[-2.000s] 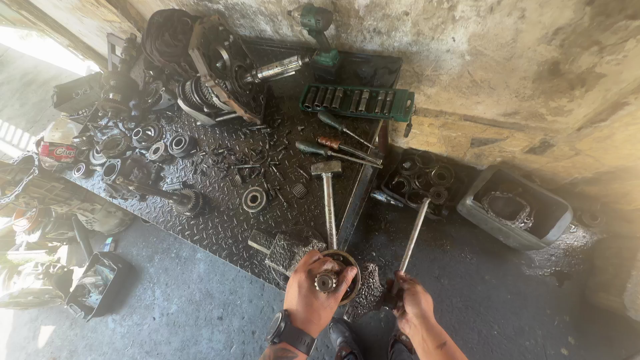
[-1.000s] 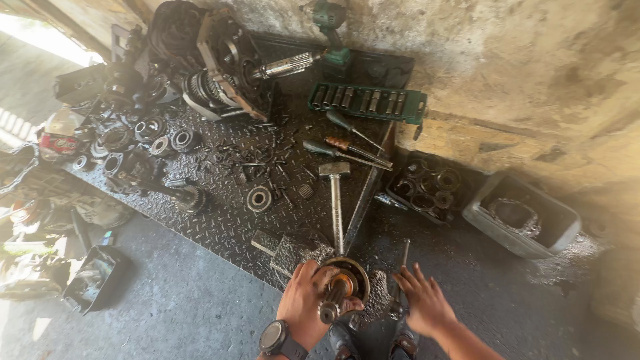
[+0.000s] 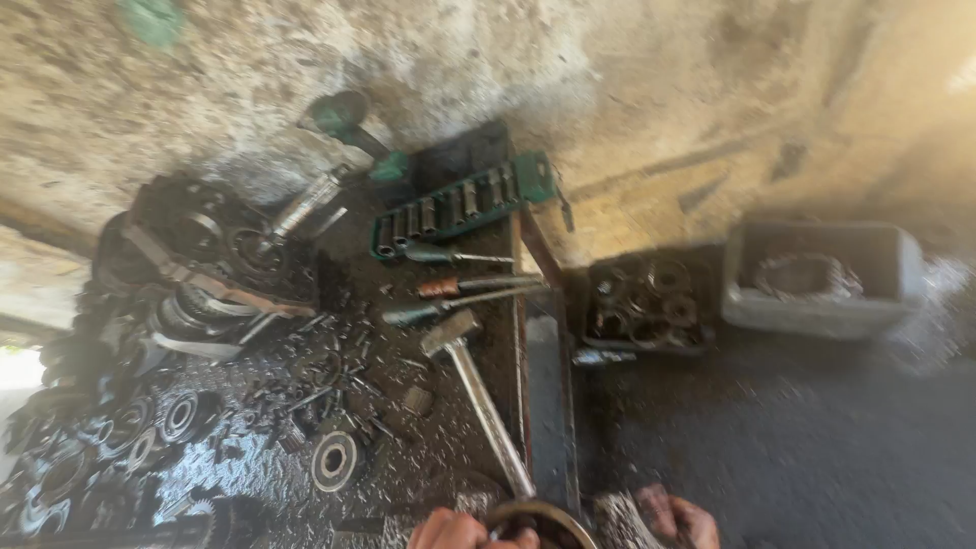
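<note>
At the bottom edge, my left hand (image 3: 469, 531) is closed on a round metal gear part (image 3: 560, 522) with a raised rim; most of it is cut off by the frame. My right hand (image 3: 686, 522), blurred and partly cut off, is to its right, near a rough grey block (image 3: 621, 518); whether it holds anything is unclear. A hammer (image 3: 488, 404) lies on the steel table, its head away from me and its handle end by the gear part. Beyond the hammer head lie several screwdrivers (image 3: 457, 286) and a green rail of sockets (image 3: 457, 210).
On the table are a ball bearing (image 3: 334, 460), scattered small metal pieces (image 3: 305, 396), an opened gearbox housing (image 3: 229, 244) and a green cordless power tool (image 3: 358, 133) by the wall. Right of the table edge (image 3: 522, 366) are a black tray of rings (image 3: 648, 305) and a grey plastic bin (image 3: 823, 313).
The view has swung up and toward the wall. Two seconds ago my right hand was by a long metal rod that stood up from it; the rod does not show now.
</note>
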